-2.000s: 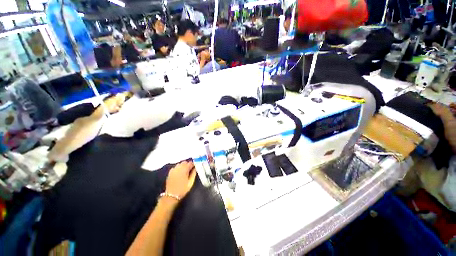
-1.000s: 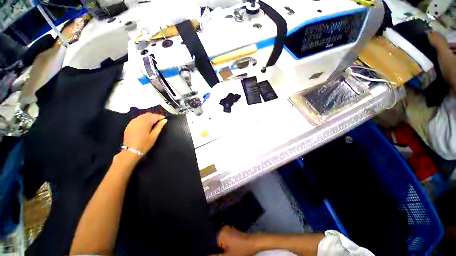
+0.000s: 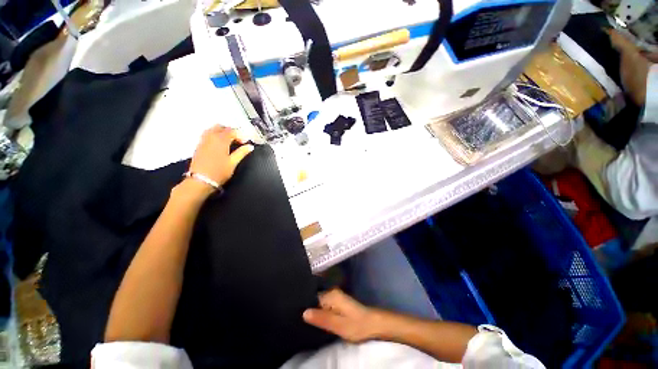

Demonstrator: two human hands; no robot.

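Observation:
A large black garment panel lies left of the needle and hangs over the table's front edge. My left hand presses on its top edge just left of the presser foot, thumb and fingers on the cloth. My right hand is below the table edge at the panel's right border, with the cloth edge between thumb and fingers. The white sewing machine has black strips draped over its head. Small black labels and a cross-shaped black scrap lie beside the needle area.
A phone-like dark rectangle in a clear pouch with a pale cord lies at the table's right. A blue crate with black pieces stands below. Brown card lies beyond the machine. A neighbour's arm is at right.
The view has tilted down since the oldest frame. My right hand has come into view and moved slightly up along the panel's edge. My left hand stays on the cloth near the needle.

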